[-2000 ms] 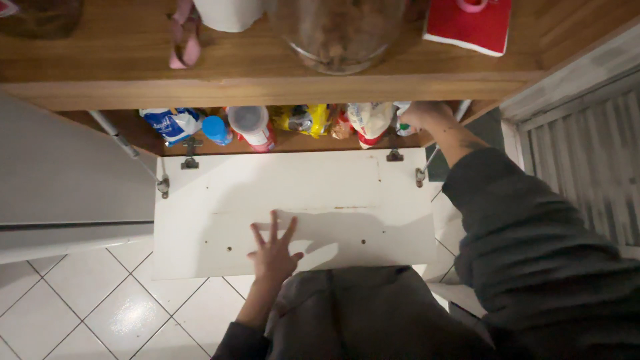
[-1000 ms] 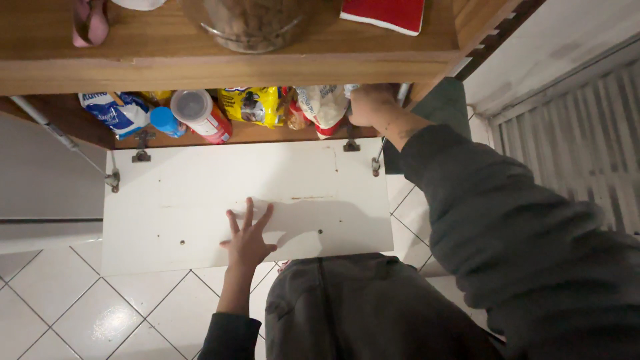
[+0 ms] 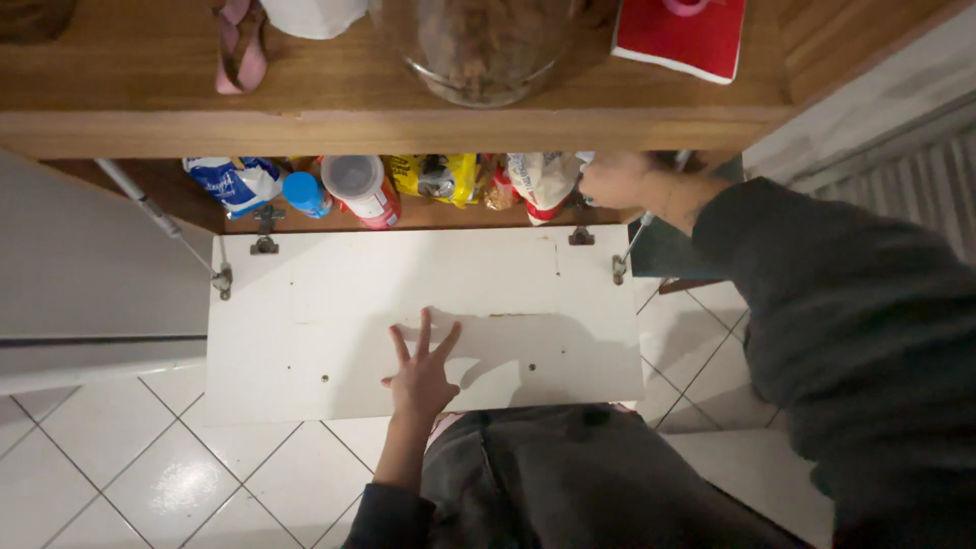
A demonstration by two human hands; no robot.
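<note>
My left hand (image 3: 423, 377) rests with fingers spread on the white flap door (image 3: 366, 290), which hangs folded down from the wooden cabinet. My right hand (image 3: 621, 179) reaches into the right end of the compartment, beside a white bag with a red base (image 3: 541, 183); its fingertips are at something pale, and whether it grips that is unclear. Left of that bag stand a small clear-and-red packet (image 3: 500, 191), a yellow packet (image 3: 435, 177), a red canister with a translucent lid (image 3: 362, 191), a bottle with a blue cap (image 3: 306, 194) and a blue and white bag (image 3: 236, 183).
On the shelf above stand a large glass jar (image 3: 480, 53), a white container (image 3: 316, 15), a pink strap (image 3: 240, 53) and a red item with a white edge (image 3: 679, 38). Metal stays (image 3: 145, 202) brace the flap at both sides. A wall is at the right.
</note>
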